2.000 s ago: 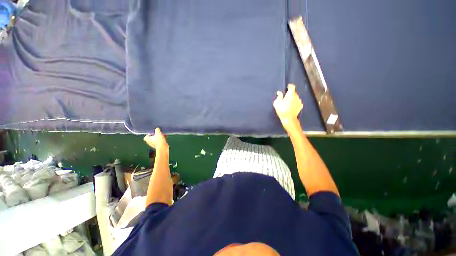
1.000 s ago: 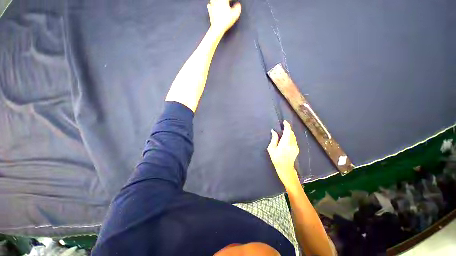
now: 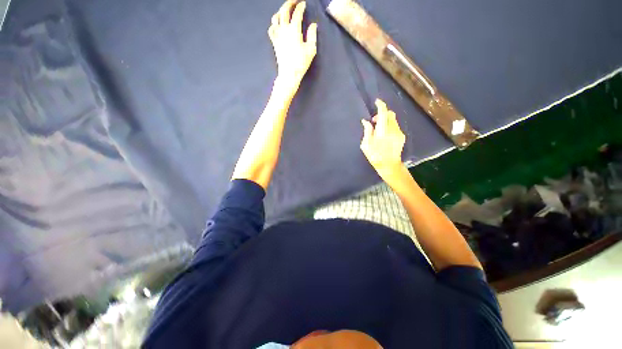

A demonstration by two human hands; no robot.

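Navy fabric (image 3: 204,88) covers the table, smooth in the middle and rippled at the left. My left hand (image 3: 293,48) lies on the fabric near the top, fingers spread, holding nothing that I can see. My right hand (image 3: 384,140) pinches the fabric's cut end (image 3: 361,85), which runs up and slightly left from its fingertips. The brown weight bar (image 3: 402,71) lies slanted on the fabric to the right of both hands, its near end at the table-side edge.
The pale fabric edge (image 3: 539,117) runs along the table side at the right. Beyond it are green floor (image 3: 470,178), dark and grey scraps (image 3: 518,221) and a pale surface with a brown rim at the lower right. Blurred whitish bundles (image 3: 129,310) lie at the lower left.
The view has shifted, so the bar shows higher up. My left hand has gone from the table-side edge to far across the fabric, and its fingers are now spread. My right hand stays at the cut end.
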